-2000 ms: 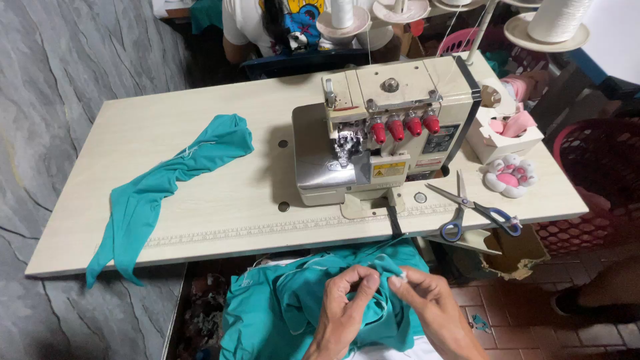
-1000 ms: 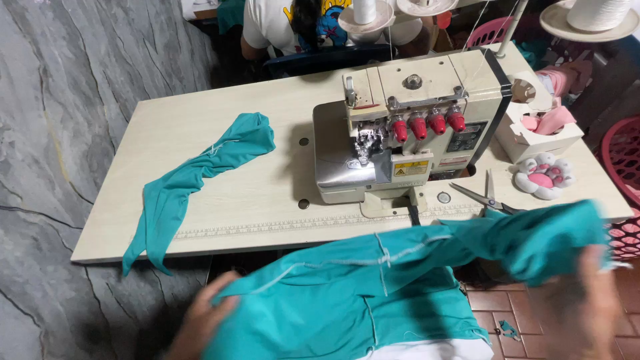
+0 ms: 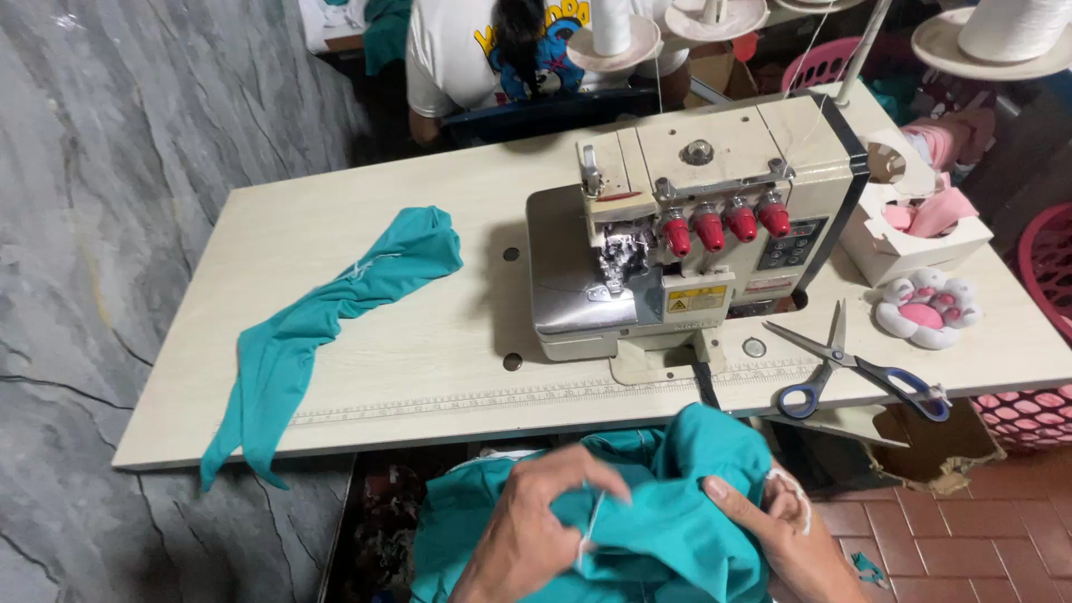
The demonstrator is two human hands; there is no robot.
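Teal fabric (image 3: 670,519) with white seam thread lies bunched over my lap, below the table's front edge. My left hand (image 3: 544,519), slightly blurred, pinches the cloth near a white-threaded seam. On the right side of the bundle, my right hand (image 3: 775,519) holds a fold with the thumb on top and the fingers partly hidden behind cloth. Behind both hands stands a white overlock sewing machine (image 3: 695,218) with red tension knobs. A second, narrow teal fabric piece (image 3: 335,310) lies on the table's left part, its two pointed ends over the front edge.
Spread-bladed scissors (image 3: 837,356) lie on the white table (image 3: 435,368) right of the machine, beside a paw-shaped pincushion (image 3: 928,310) and a white box (image 3: 913,243) with pink cloth. Thread cones (image 3: 611,29) stand behind. A person (image 3: 444,59) sits beyond the table. A pink basket (image 3: 1030,419) stands at right.
One second ago my hands were wide apart with the teal fabric stretched between them, covering part of the scissors. Now they are close together on the bunched cloth, and the scissors show fully.
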